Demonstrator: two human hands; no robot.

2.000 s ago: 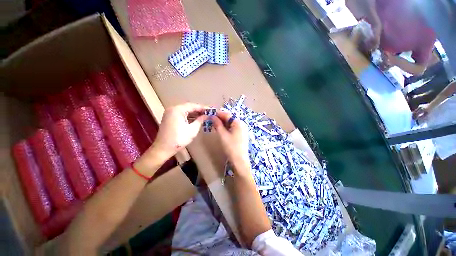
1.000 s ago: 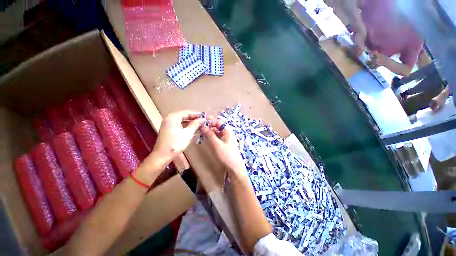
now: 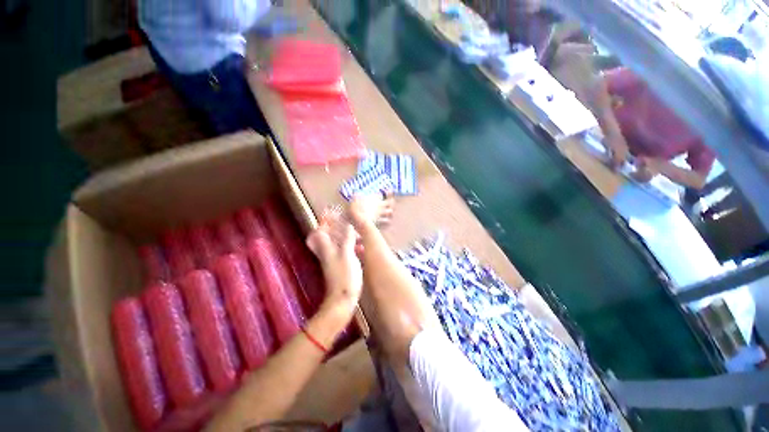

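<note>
Small white, blue and dark strip boards lie in a loose heap (image 3: 514, 346) on the brown bench. Lined-up blocks of strips (image 3: 403, 172) lie further along it, partly overlapping. My right hand (image 3: 371, 209), with a white sleeve behind it, is at the near edge of the blocks; its fingertips and anything in them are unclear. My left hand (image 3: 339, 260), with a red cord at the wrist, is just below and left of it, near the carton's edge. Its fingers look apart and no strip shows in it.
An open carton (image 3: 181, 177) on the left holds pink-red wrapped rolls (image 3: 215, 316). Pink-red bubble wrap (image 3: 325, 126) lies on the bench beyond the blocks. A green conveyor (image 3: 540, 215) runs along the right. One person stands at the bench's far end; others work across the conveyor.
The view has shifted, showing more of the bench's far end. My hands have parted from their pinch beside the heap, and my right hand has reached out to the blocks.
</note>
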